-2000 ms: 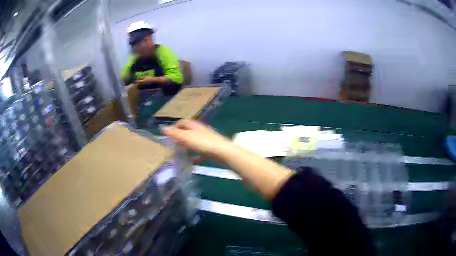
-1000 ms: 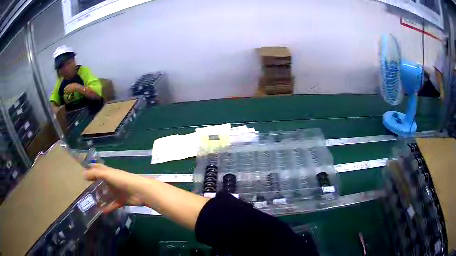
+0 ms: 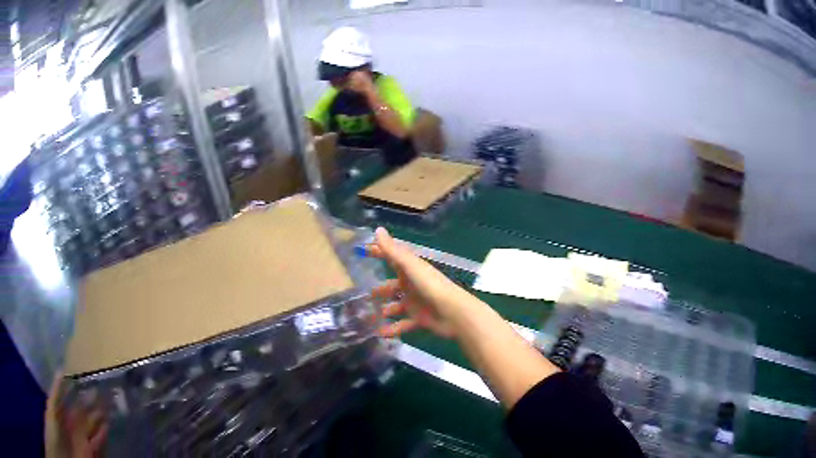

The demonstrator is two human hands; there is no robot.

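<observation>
A tall stack of clear trays with dark parts point(image 3: 259, 385) stands at the left, with a tan cardboard sheet point(image 3: 215, 277) on top and a white label on its near side. My right hand point(image 3: 425, 295) is at the stack's right side, fingers spread and pointing to it; whether they touch it is unclear. My left hand point(image 3: 76, 425) is at the stack's near left corner, cut off by the picture's lower edge and blurred; its grip is unclear.
A clear sorting tray point(image 3: 671, 358) with a few black parts lies at the right. White and yellowish sheets point(image 3: 555, 277) lie behind it. A cardboard-topped tray stack point(image 3: 420, 183) stands farther back, near a seated person point(image 3: 362, 107). More tray stacks point(image 3: 116, 179) stand behind metal posts.
The view has swung left, so the near stack sits more central and the fan is out of view. My left hand has come into view. My right hand's fingers have spread.
</observation>
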